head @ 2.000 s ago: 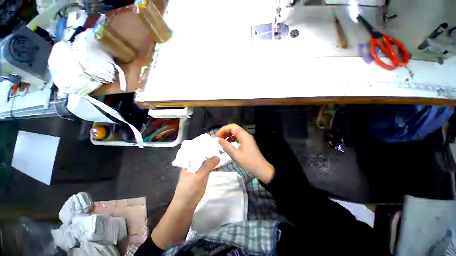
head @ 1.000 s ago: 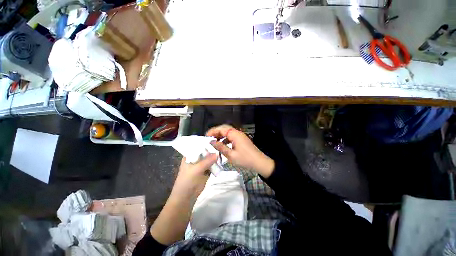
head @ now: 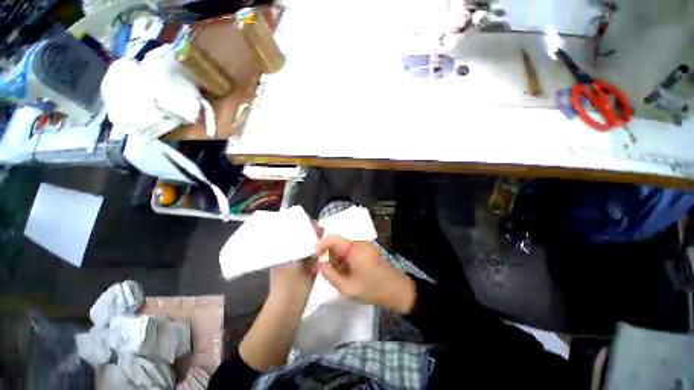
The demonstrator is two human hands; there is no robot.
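Note:
A white fabric piece (head: 268,240) is spread flat and held by my left hand (head: 293,279), which is mostly under it. A smaller white part (head: 348,224) shows to the right, above my right hand (head: 367,276). I cannot tell if it joins the larger piece. My right hand's fingers pinch fabric at the lower right corner of the larger piece, touching my left fingers. A stack of white pieces (head: 335,331) lies on my lap over checked cloth (head: 388,359).
The sewing table (head: 365,129) is ahead, with red-handled scissors (head: 601,105) and a brown-handled tool (head: 530,74). A plastic bin (head: 293,199) sits under its left edge. Bundled pieces (head: 144,340) lie on a pinkish board (head: 205,320) at lower left. A white sheet (head: 64,223) lies left.
The crumpled white fabric is now opened out flat and extends further left. My right hand has moved lower. The whole view has shifted slightly with the head.

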